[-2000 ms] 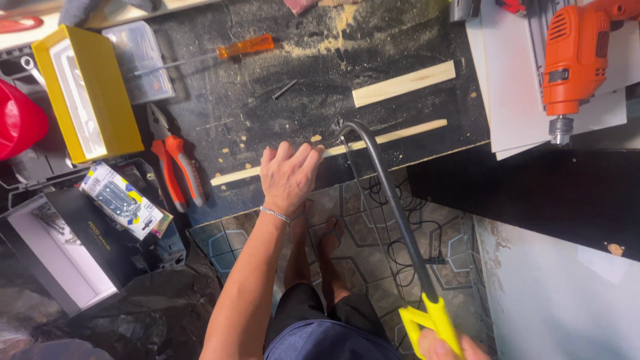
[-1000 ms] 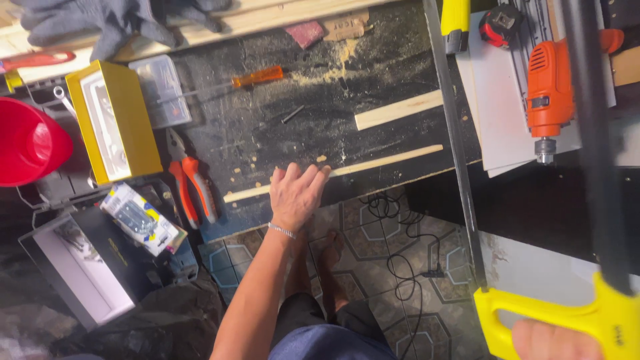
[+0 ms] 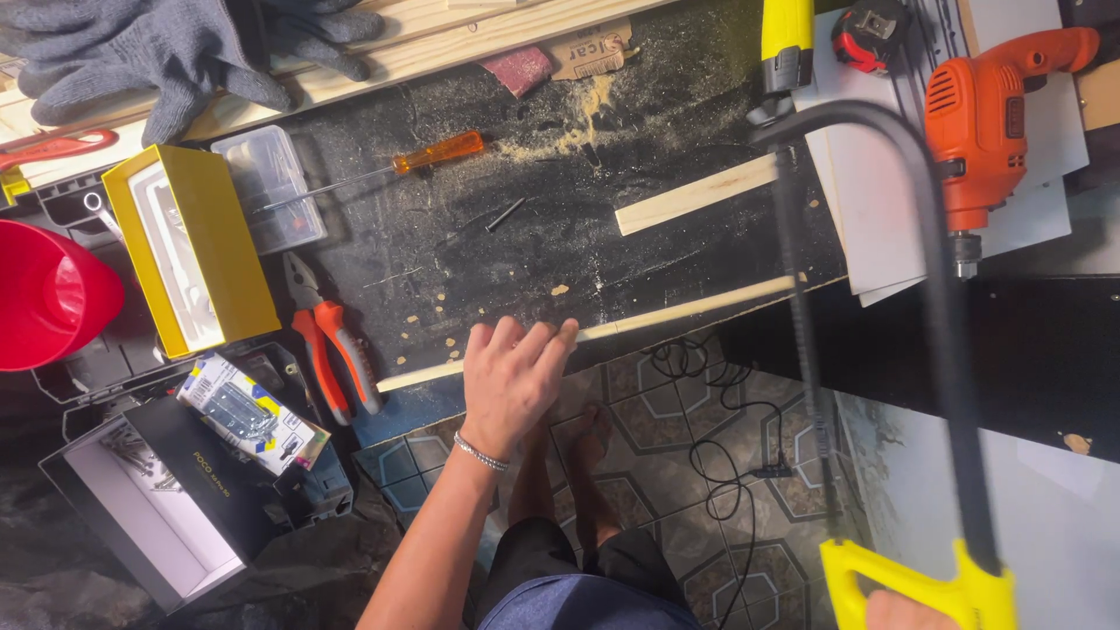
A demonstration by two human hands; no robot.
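Observation:
My left hand presses a thin wooden strip flat along the near edge of the black worktop; a faint line crosses the strip right of my fingers. At the bottom right my right hand, partly cut off by the frame, grips the yellow handle of a hacksaw. Its black frame arches upward, and its blade passes over or beside the strip's right end; whether they touch I cannot tell. A shorter, wider wooden piece lies beyond the strip, with a dark nail or bit to its left.
Combination pliers, an orange-handled screwdriver and a yellow box lie at left, near a red container. Grey gloves rest on boards behind. An orange drill and tape measure lie at right. A cable trails on the floor.
The hacksaw swung out to the right and upright, then came back left toward the strip's right end. My left hand stays on the strip.

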